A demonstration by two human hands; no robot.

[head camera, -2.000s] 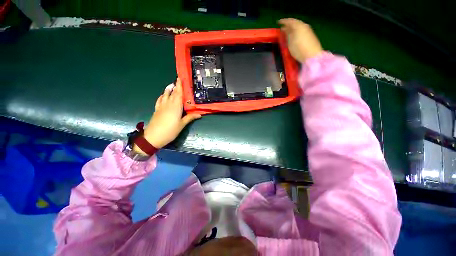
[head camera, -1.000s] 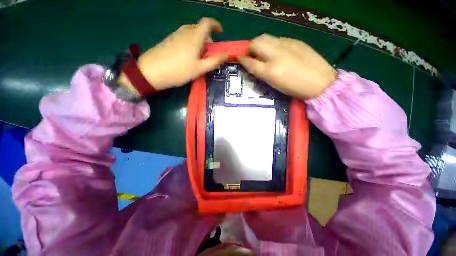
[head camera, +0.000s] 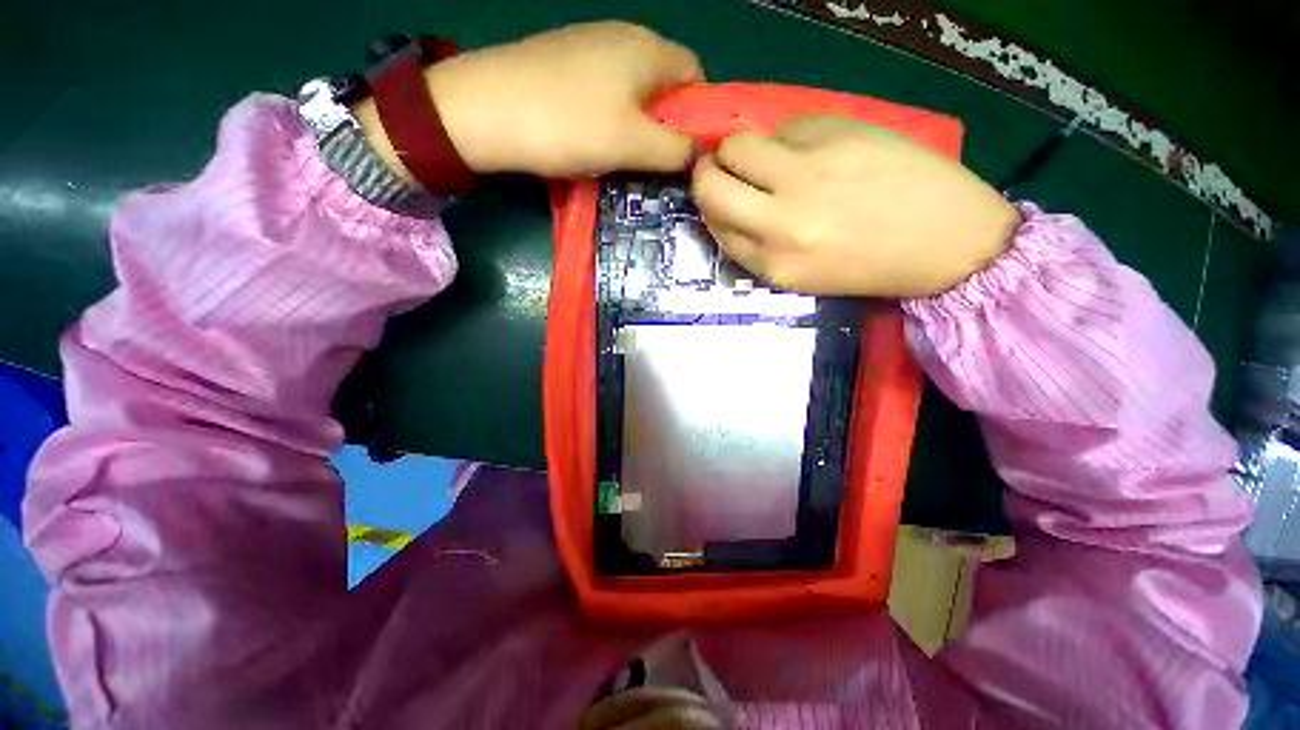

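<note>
An opened tablet point(head camera: 720, 428) lies inside a red foam tray point(head camera: 570, 414), its long side pointing away from me. Its silvery rectangle fills the near part. The main board point(head camera: 649, 250) with small shields is at the far end, partly hidden by my right hand. My left hand point(head camera: 570, 107) reaches over the tray's far left corner, fingertips at the tablet's far edge. My right hand point(head camera: 848, 207) lies over the far right part of the board, fingers bent. The fingertips of both hands meet at the far edge. Whether they pinch a small part cannot be seen.
The dark-green bench point(head camera: 471, 321) lies around the tray, with a peeling edge strip point(head camera: 1055, 93) at the far right. A thin dark stick point(head camera: 1045, 157) lies near that strip. A brown cardboard box point(head camera: 934, 578) is below the bench edge. Whitish items show at the right rim.
The tray has turned from crosswise to lengthwise and come nearer me. My hands have moved from its two sides to the far end, and their fingertips have come together there.
</note>
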